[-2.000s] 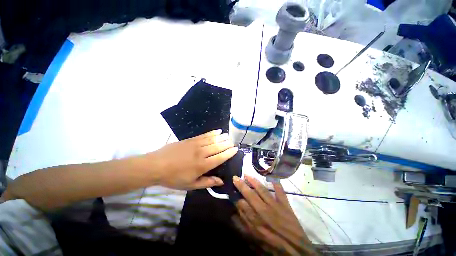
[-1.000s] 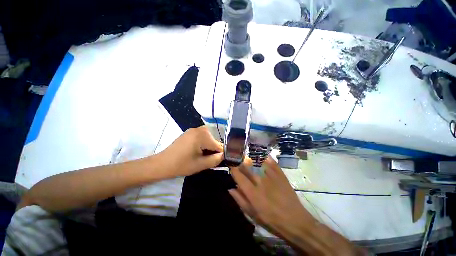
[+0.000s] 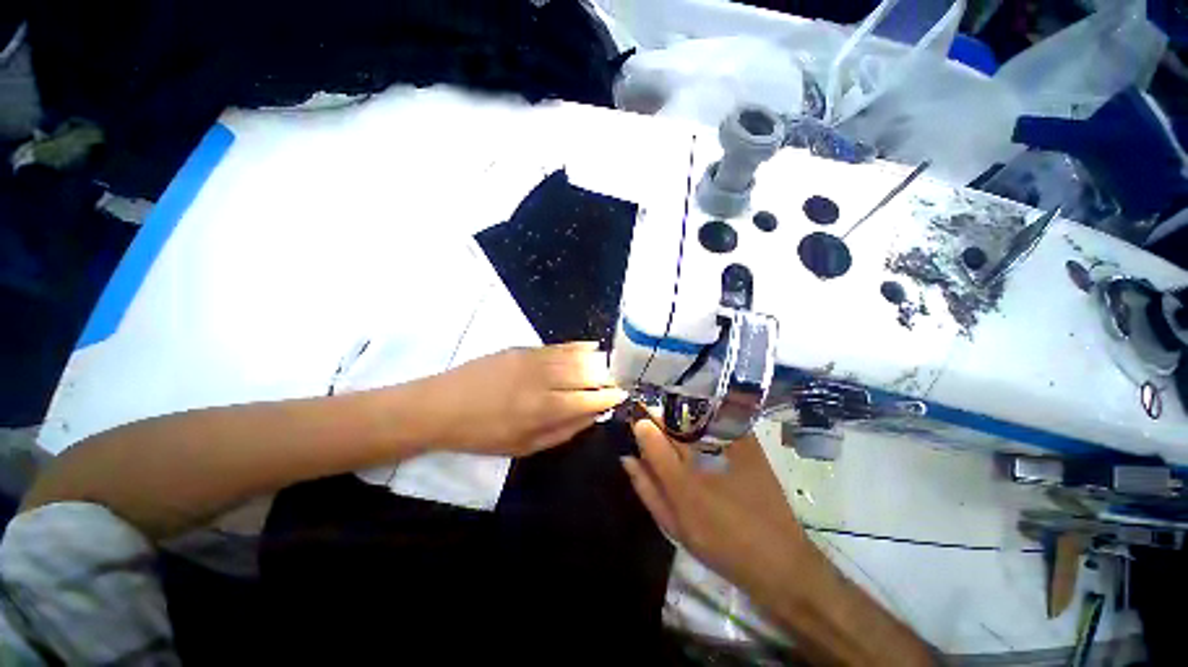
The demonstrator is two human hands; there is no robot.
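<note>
A small black cut piece (image 3: 564, 254) with angled corners and pale specks lies left of the white sewing machine head (image 3: 808, 293). A large black garment panel (image 3: 443, 573) runs from the needle area down to the front edge. White cloth (image 3: 450, 476) lies beside it. My left hand (image 3: 521, 397) lies on the black cloth, fingertips at the needle area. My right hand (image 3: 704, 489) is just right of it, fingertips at the cloth beneath the curved metal guard (image 3: 747, 378). The presser foot is mostly hidden by my fingers and the guard.
A dark heap of cloth (image 3: 313, 52) lies behind the table. The white table (image 3: 326, 235) has a blue edge at left. A tan tab (image 3: 1064, 573) and a slim upright tool (image 3: 1089, 628) are at the right end. Clear plastic bags (image 3: 912, 111) are behind the machine.
The view has shifted, so the machine appears further right than one second ago. More of the small black piece shows, and the white strip seen earlier under my left hand no longer shows.
</note>
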